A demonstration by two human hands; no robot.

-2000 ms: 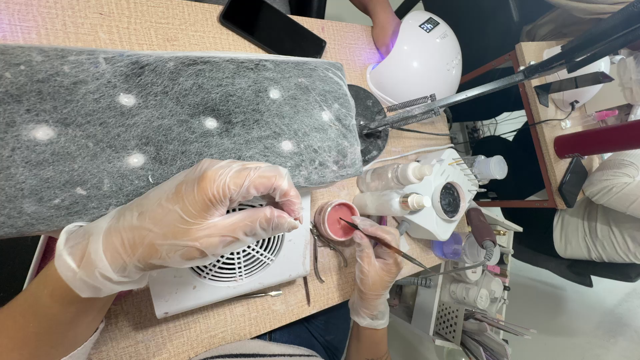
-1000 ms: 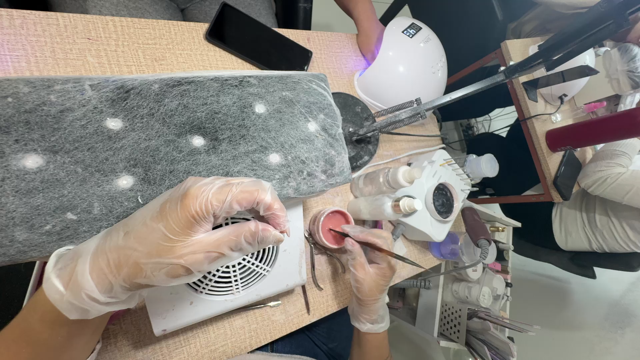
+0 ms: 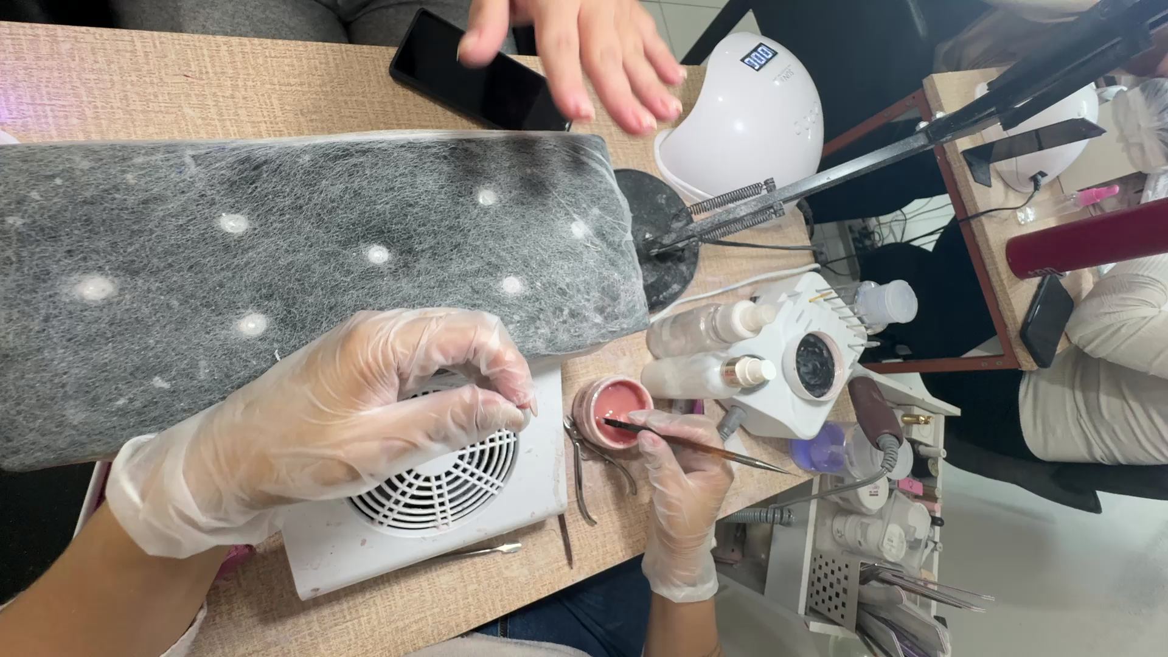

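Observation:
My left hand, in a clear glove, is above the white fan unit; its thumb and forefinger tips meet, and I make out no object between them. My right hand, also gloved, holds a thin brush with its tip in the pink gel of a small open jar. Metal nippers lie beside the jar. Below the fan unit's edge is a metal tool. Behind my left hand stretches a dark rest covered with white fibrous sheet.
Another person's bare hand is over a black phone. A white nail lamp stands beside a lamp stand's round base. Pump bottles and a white nail drill unit are to the right of the jar.
The other person's hand, earlier inside the nail lamp, is now out of it, above the phone. My hands keep much the same pose, the brush tip still in the jar.

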